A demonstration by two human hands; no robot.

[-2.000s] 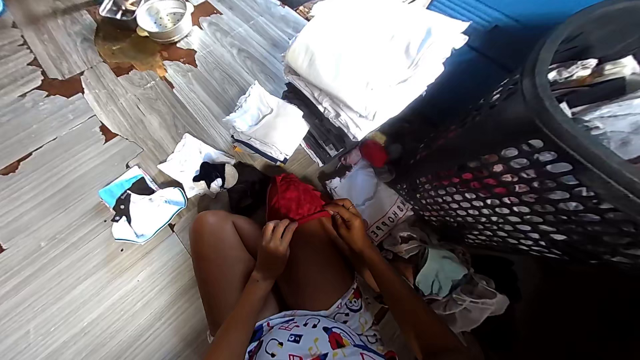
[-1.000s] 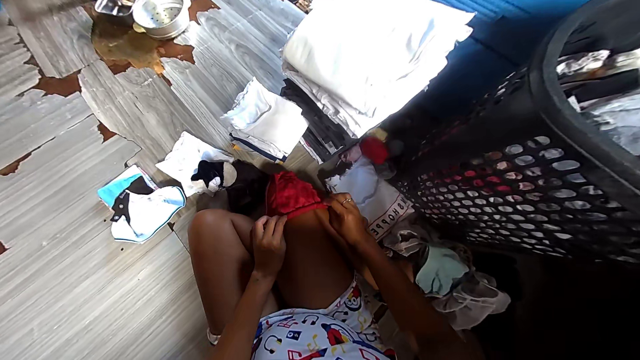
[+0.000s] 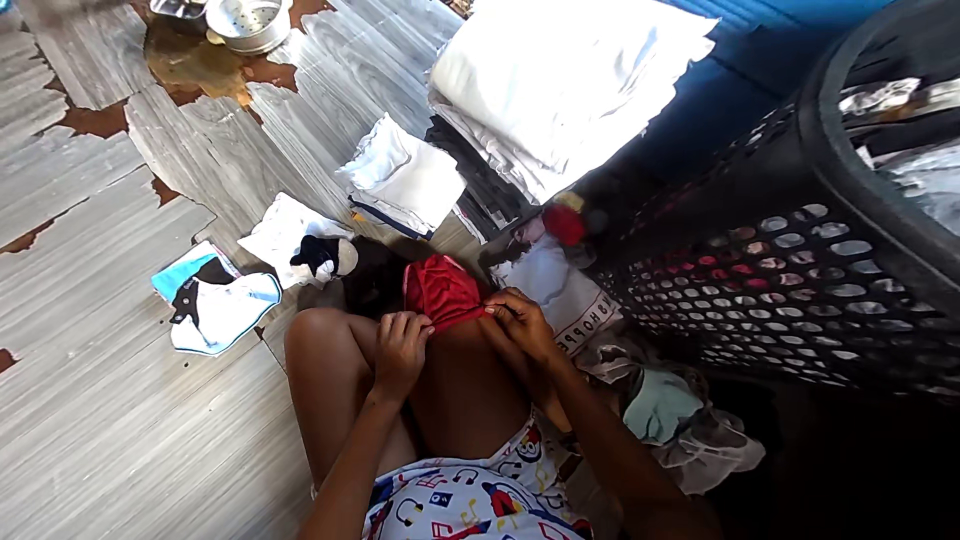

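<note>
A red cloth garment [image 3: 442, 291] lies over my bent leg, its near edge stretched between both hands. My left hand [image 3: 403, 349] pinches the left corner of that edge. At the right corner, my right hand [image 3: 523, 322] grips the cloth between thumb and fingers. Just left of the garment lie a small dark-and-cream item [image 3: 324, 256] and a white folded cloth [image 3: 281, 229]. A small stack of folded white cloths [image 3: 409, 176] sits beyond my knees. The garment's exact kind cannot be told.
A tall stack of white cloths [image 3: 555, 82] stands ahead. The black perforated laundry basket [image 3: 817, 165] holds clothes at right. Loose clothes [image 3: 664, 405] lie beside my right arm. A blue-and-white garment [image 3: 232, 315] rests on the floor at left; a metal strainer pot [image 3: 247, 22] is farther off.
Both hands keep hold of the red garment, with its near edge still drawn between them. Nothing else has plainly moved.
</note>
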